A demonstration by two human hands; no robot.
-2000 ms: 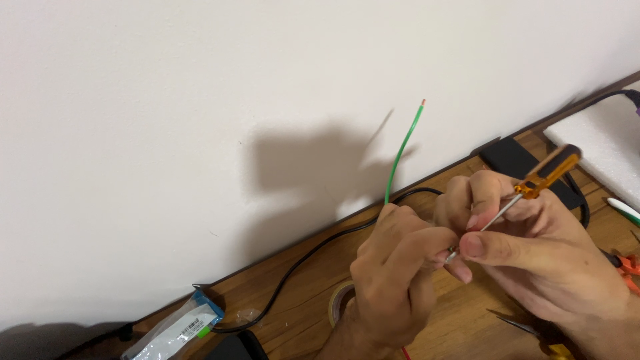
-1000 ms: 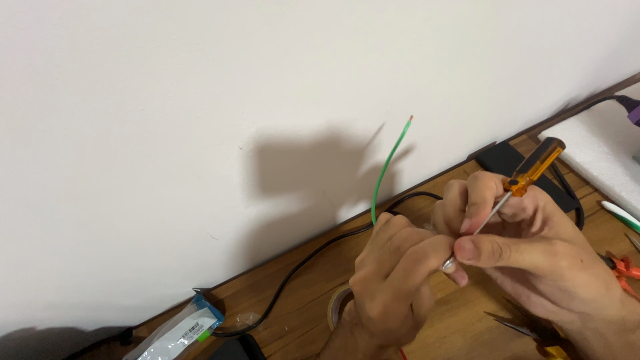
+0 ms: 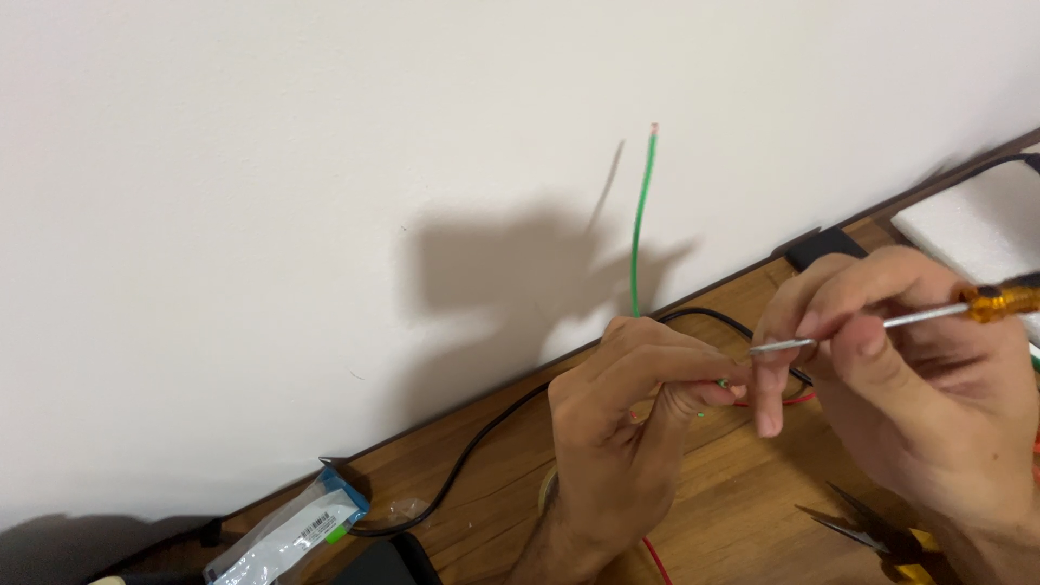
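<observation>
A green insulated wire point(image 3: 642, 219) with a bare copper end stands up from behind my left hand point(image 3: 642, 414). The fingertips of that hand are pinched together on something small, with a bit of green showing between them; most of it is hidden. To the right, my right hand point(image 3: 910, 366) holds a screwdriver point(image 3: 926, 315) by its metal shaft, between thumb and fingers. Its amber and black handle points right and its tip points left, close to my left fingertips. A red wire point(image 3: 656, 561) shows below my left hand, and a red stretch also passes between the hands.
A black cable point(image 3: 479, 443) runs along the wooden table point(image 3: 756, 496) near the white wall. A plastic packet point(image 3: 292, 528) and a black object point(image 3: 390, 561) lie at lower left. Pointed metal jaws with yellow handles point(image 3: 918, 552) are at lower right, white foam point(image 3: 975, 219) at upper right.
The screwdriver has tilted from steep to nearly level, and its tip has come away from my left fingertips. My right hand has moved right and opened up somewhat. The green wire now stands more upright.
</observation>
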